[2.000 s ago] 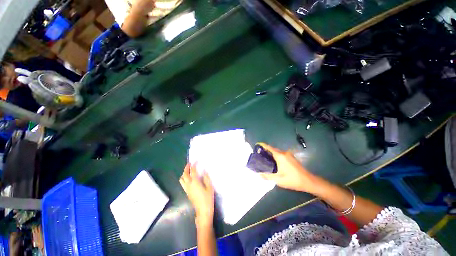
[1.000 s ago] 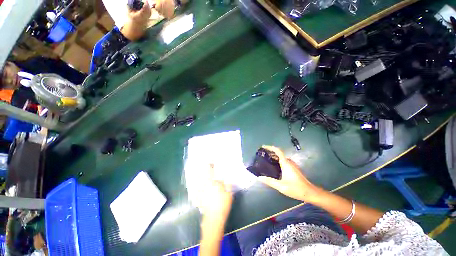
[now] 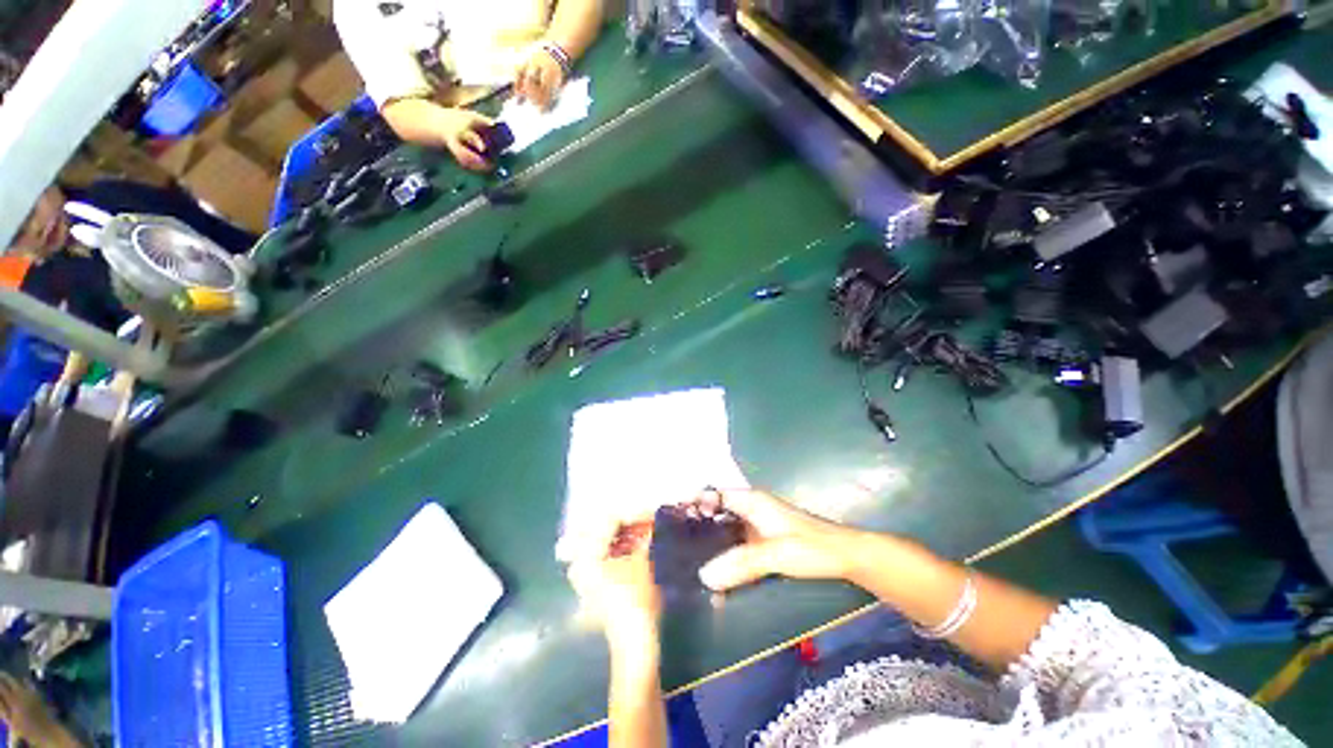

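A black power adapter [image 3: 693,552] is between my two hands, over the front edge of the white paper sheets [image 3: 651,450]. My left hand [image 3: 623,573] holds its left side, the fingers partly hidden behind it. My right hand [image 3: 775,541] grips its right side with the thumb in front. Any cord on this adapter is not clear to see. A stack of white sheets [image 3: 414,614] lies on the green bench to the left.
Loose adapter pile [image 3: 1170,278] at right; coiled adapter [image 3: 873,300] nearer the middle. More adapters and cords [image 3: 582,342] lie on the belt beyond the paper. Blue basket [image 3: 205,643] at left, wood-edged tray [image 3: 936,158] at upper right, fan [image 3: 179,263] at upper left. A person [image 3: 468,66] works across.
My right hand has brought the adapter left and toward me, and my left hand has come onto it from the paper. The parts on the belt have shifted right. The person across has lowered their hands.
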